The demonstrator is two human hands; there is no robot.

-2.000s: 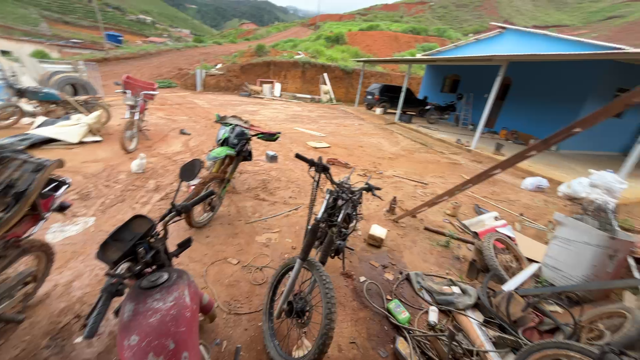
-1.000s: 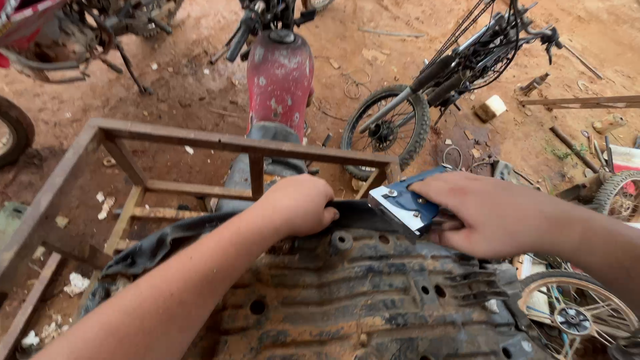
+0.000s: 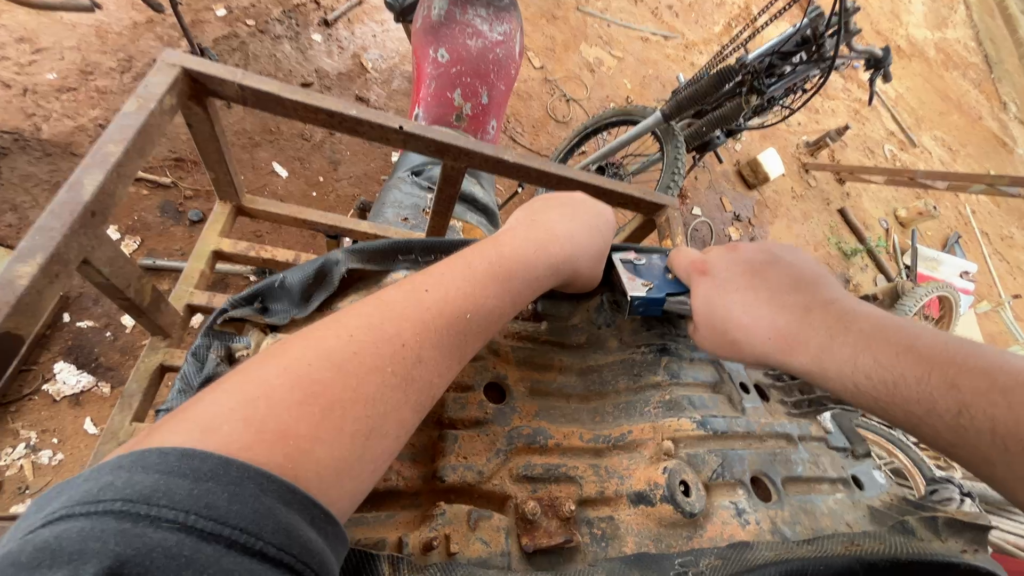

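A rusty ribbed seat base (image 3: 560, 432) lies underside up across the lower middle, with black textured cover material (image 3: 292, 280) folded over its far and left edges. My left hand (image 3: 564, 240) is closed on the cover at the far edge; its fingertips are hidden. Just right of it, my right hand (image 3: 752, 300) grips a blue and silver staple gun (image 3: 650, 280), whose metal nose is at the cover's far edge. The nose's exact contact cannot be seen.
A rusty metal frame (image 3: 400, 136) stands beyond and left of the seat base. Behind it are a worn red motorcycle tank (image 3: 466, 72) and a motorcycle front wheel (image 3: 628, 156). Scrap parts and a small spoked wheel (image 3: 928, 308) lie at right.
The view has swung down from the yard to the seat base. Since one second ago, both hands remain at its far edge, the left still on the cover, the right still holding the staple gun.
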